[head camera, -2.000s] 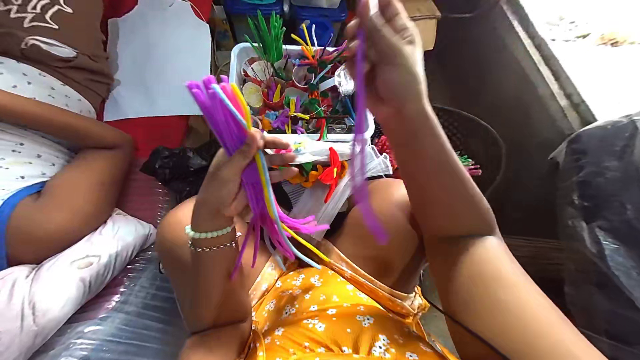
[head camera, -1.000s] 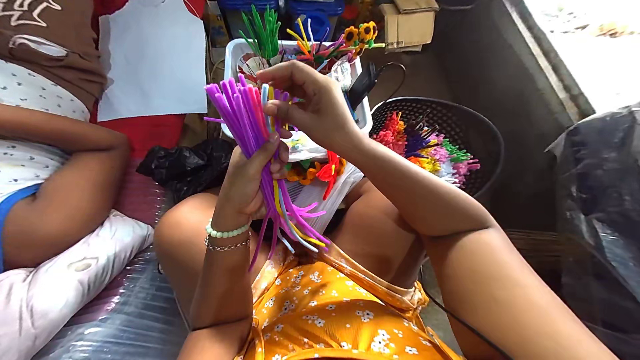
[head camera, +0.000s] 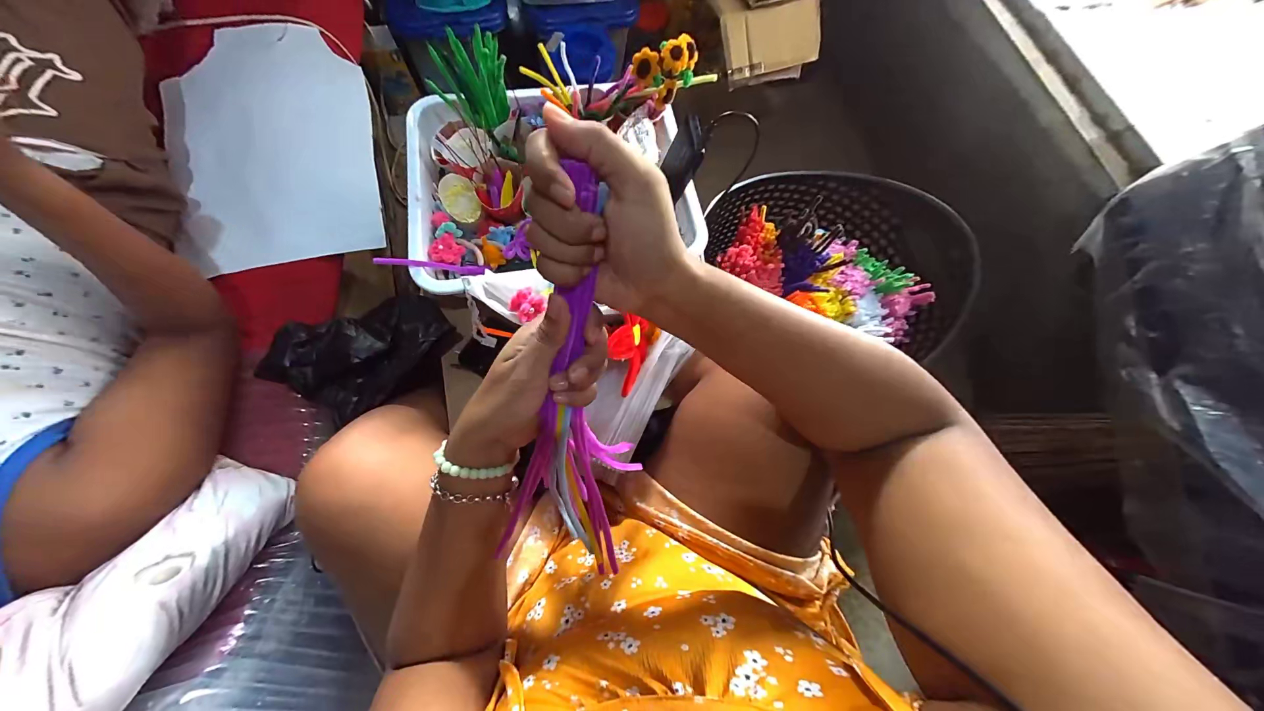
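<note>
A bundle of mostly purple pipe cleaners (head camera: 578,326), with a few yellow and pale blue ones, stands nearly upright over my lap. My right hand (head camera: 597,212) is closed around its upper part, thumb on top. Below it, my left hand (head camera: 538,370), with a beaded bracelet at the wrist, grips the bundle lower down; the loose ends fan out beneath. One purple pipe cleaner (head camera: 430,266) juts out to the left, apart from the bundle. Behind my hands is a white plastic basket (head camera: 423,197) with green pipe cleaners (head camera: 474,79), cups and small pipe-cleaner flowers (head camera: 664,64).
A black perforated basket (head camera: 953,257) with colourful pipe-cleaner bunches stands at the right. A black plastic bag (head camera: 360,351) and a white sheet (head camera: 276,148) lie at the left, beside another person's arm (head camera: 109,247). A red flower (head camera: 630,341) is behind my left hand.
My right hand held a purple strand raised at the upper right two seconds ago, then was at the bundle's top; now it is wrapped around the bundle above my left hand.
</note>
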